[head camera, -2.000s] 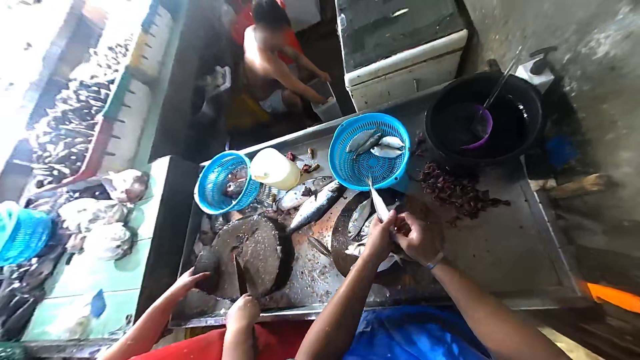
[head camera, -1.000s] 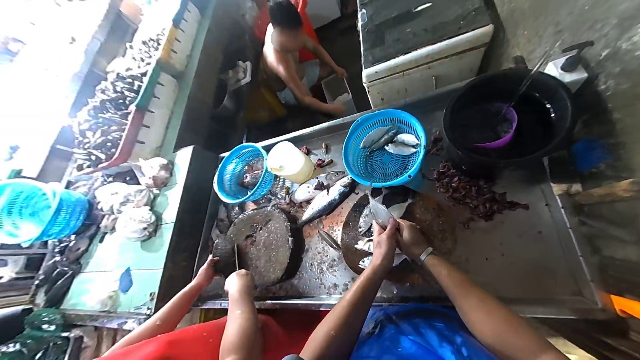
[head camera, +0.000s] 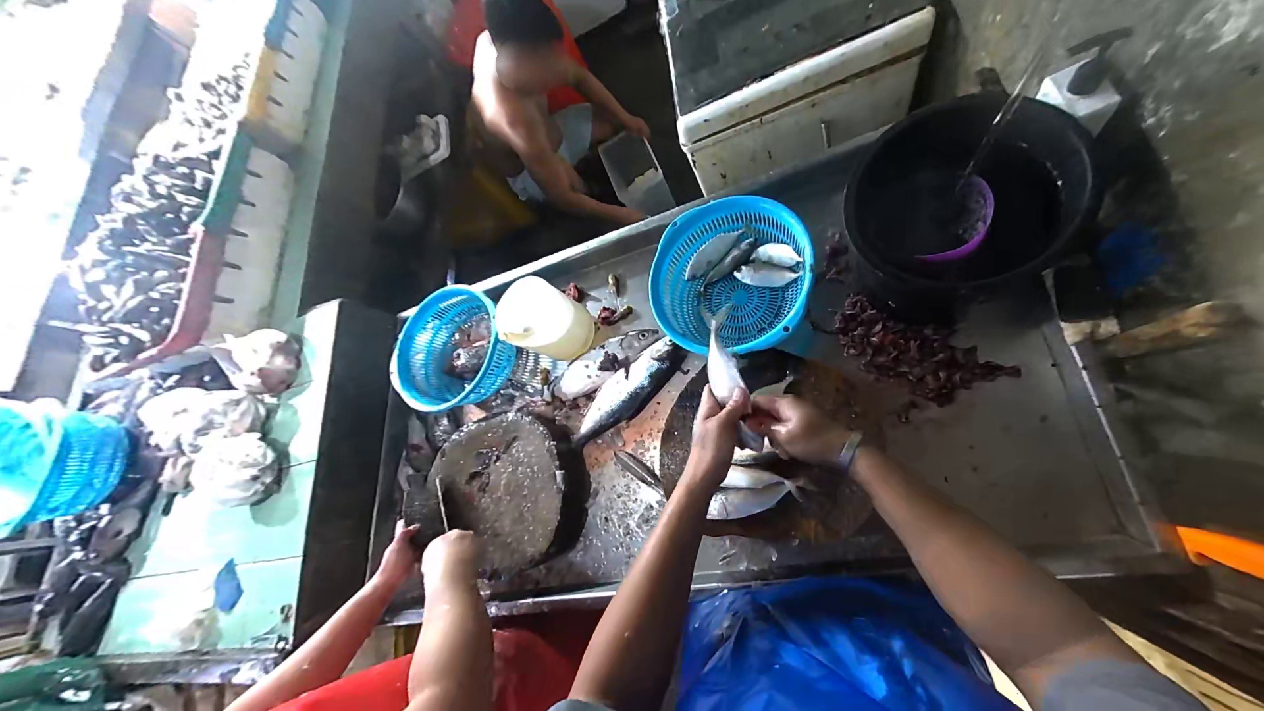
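Note:
My left hand (head camera: 719, 434) grips a small silvery fish (head camera: 725, 370), its tail pointing up toward the blue plastic basket (head camera: 732, 272). Against the fish's lower end are the fingers of my right hand (head camera: 802, 427); whether they hold the fish or something else is hidden. Beneath both hands lies a round wooden chopping block (head camera: 829, 494) with more whole fish (head camera: 748, 499) on it. Several small fish (head camera: 773, 265) lie inside the blue basket. Left of the block rests a larger dark-backed fish (head camera: 632, 390) on the metal table.
A co-worker's hands (head camera: 449, 558) hold a knife at another chopping block (head camera: 504, 489). Behind it stand a smaller blue basket (head camera: 454, 348) and a cream container (head camera: 545, 318). Fish offal (head camera: 908, 351) lies before a black tub (head camera: 973, 197). Another person (head camera: 533, 109) crouches beyond the table.
The fish between my hands has tilted more upright than a second ago, its tail end against the blue basket's near rim. Both hands remain over the chopping block.

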